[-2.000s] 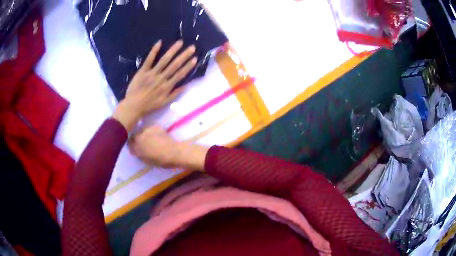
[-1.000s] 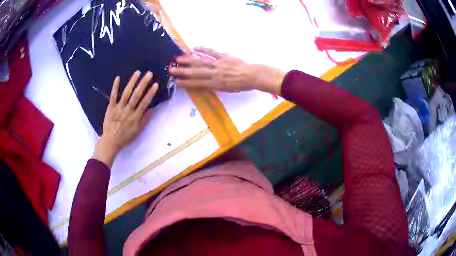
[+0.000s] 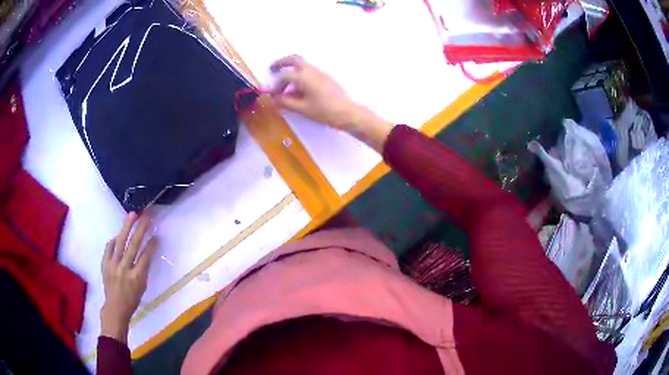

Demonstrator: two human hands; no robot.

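A dark garment [image 3: 158, 102], folded flat in a clear shiny polybag, lies on the white table. My left hand [image 3: 128, 267] is flat on the table with its fingers apart; its fingertips are at the bag's lower corner, and it holds nothing. My right hand [image 3: 312, 91] is just right of the bag's right corner, with fingers curled and slightly blurred. A thin red loop [image 3: 248, 98] lies at that corner, close to the right fingertips; whether they pinch it I cannot tell.
Red garments [image 3: 40, 245] lie at the table's left. A clear bag with a red edge strip [image 3: 493, 53] lies at the upper right. Orange tape [image 3: 290, 157] crosses the table. White plastic bags [image 3: 579, 161] are heaped at the right.
My left hand has moved off the bagged garment, down to its lower corner. My right hand has lifted slightly and curled its fingers. The bag lies slightly further left in view.
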